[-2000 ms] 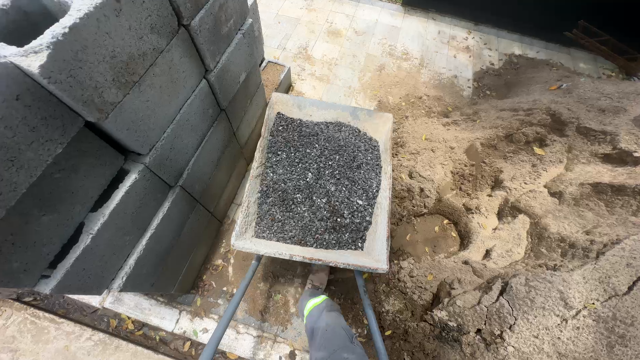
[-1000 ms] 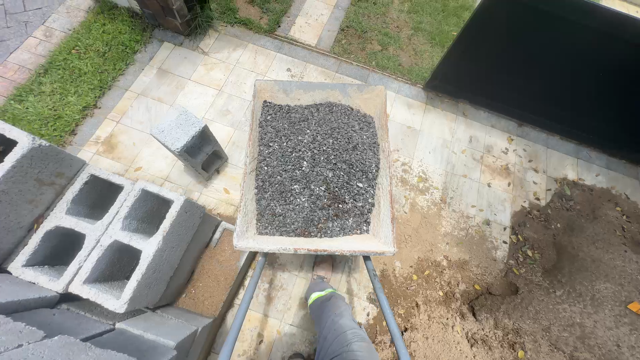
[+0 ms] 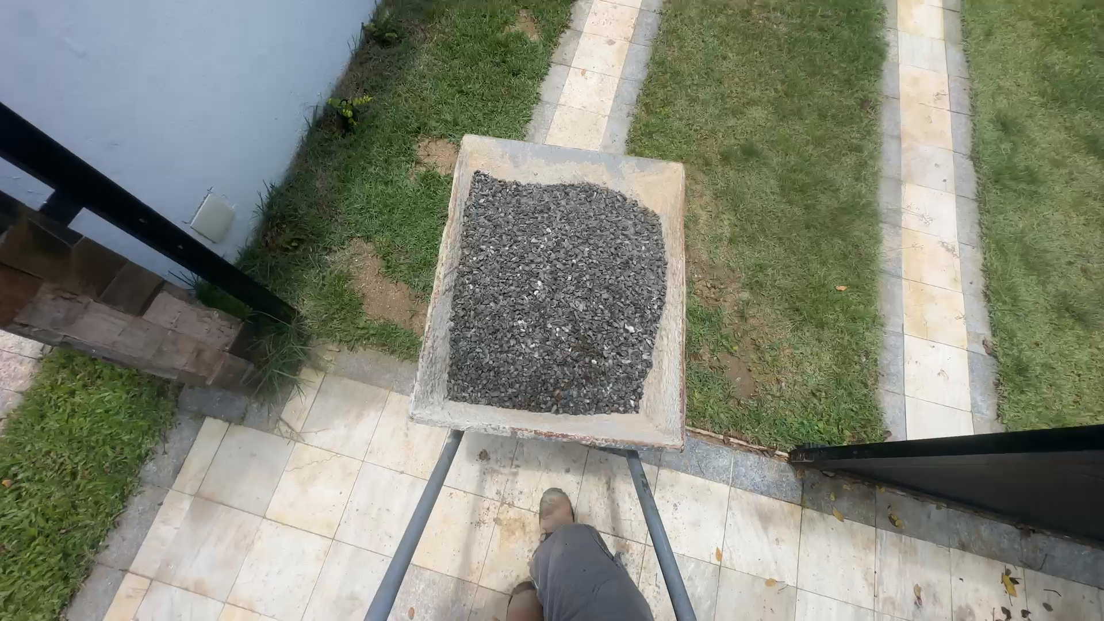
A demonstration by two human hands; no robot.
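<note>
A wheelbarrow tray (image 3: 440, 354), its rim caked with dried cement, sits at the middle of the head view. Dark grey gravel (image 3: 556, 302) fills most of it. Two grey metal handles, the left one (image 3: 416, 530) and the right one (image 3: 657, 539), run from the tray's near edge down out of the frame. Neither my left hand nor my right hand shows; the handle ends are out of view too. Between the handles my grey trouser leg (image 3: 582, 569) and a brown boot (image 3: 555, 511) appear on the tiles.
Beyond the stone tile paving (image 3: 315, 492) lies a lawn (image 3: 759, 198) with a narrow tiled strip (image 3: 589, 95) ahead and another (image 3: 931, 250) to the right. A black metal post (image 3: 155, 233), a brick pillar (image 3: 129, 310) and a white wall (image 3: 172, 95) stand left, a black gate panel (image 3: 957, 479) right.
The wheelbarrow has moved forward with me, past the concrete blocks and sand seen earlier, to the paving's edge by the lawn. The gravel remains in the tray. The view has shifted greatly.
</note>
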